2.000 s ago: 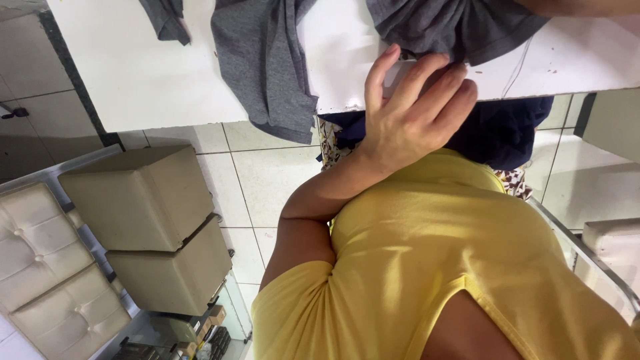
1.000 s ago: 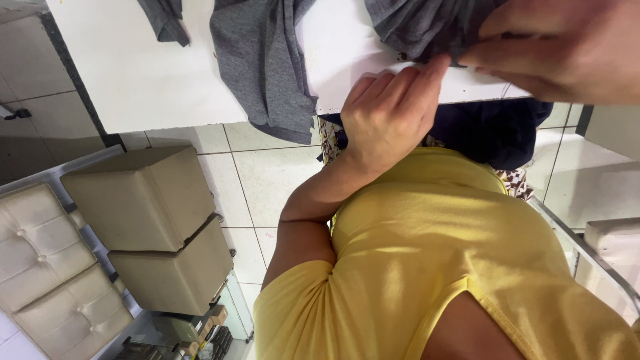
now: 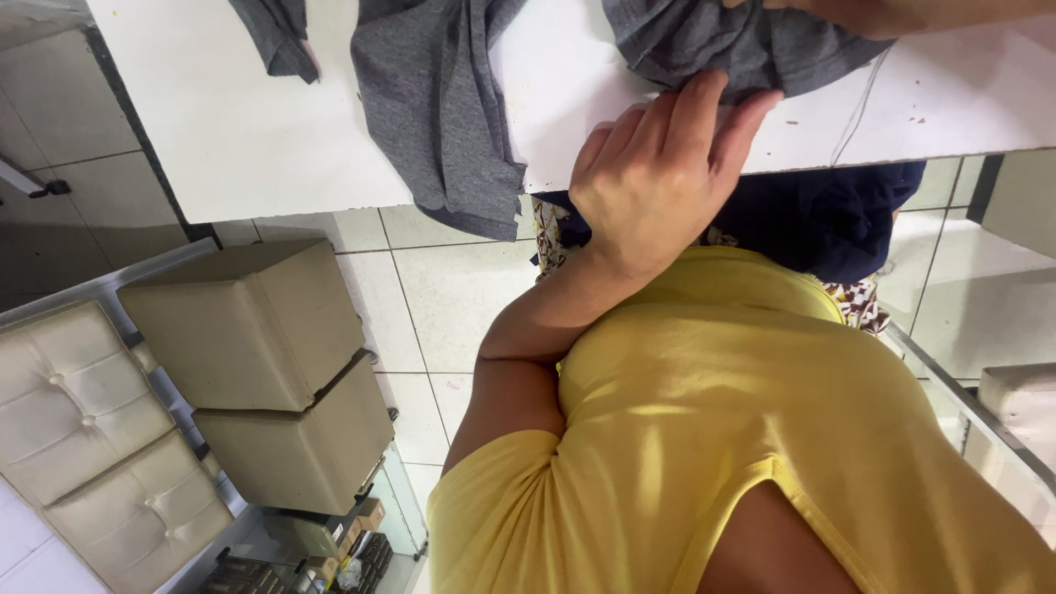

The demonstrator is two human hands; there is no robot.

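My left hand (image 3: 652, 177) is over the near edge of a white table. Its index fingertip and thumb stand apart at the lower edge of a bunched gray knit fabric piece (image 3: 693, 41), touching it; no pinch shows. At the top edge of the view, my right hand (image 3: 792, 7) lies on the same fabric, its fingers mostly cut off by the frame. A second gray fabric piece (image 3: 437, 107) hangs over the table's near edge, left of my left hand. Another narrow gray piece (image 3: 280, 37) lies farther left.
The white table (image 3: 206, 124) spans the top, with a loose thread and small scraps at right. Dark navy cloth (image 3: 817, 214) lies on my lap beneath it. Beige box-shaped stools (image 3: 247, 322), a tufted cushioned seat (image 3: 82, 412) and a glass case stand at left; a metal rail is at right.
My right hand came in from the right to the bunched fabric beside my left hand, then moved up toward the top edge. My left hand's thumb and index finger have parted since one second ago.
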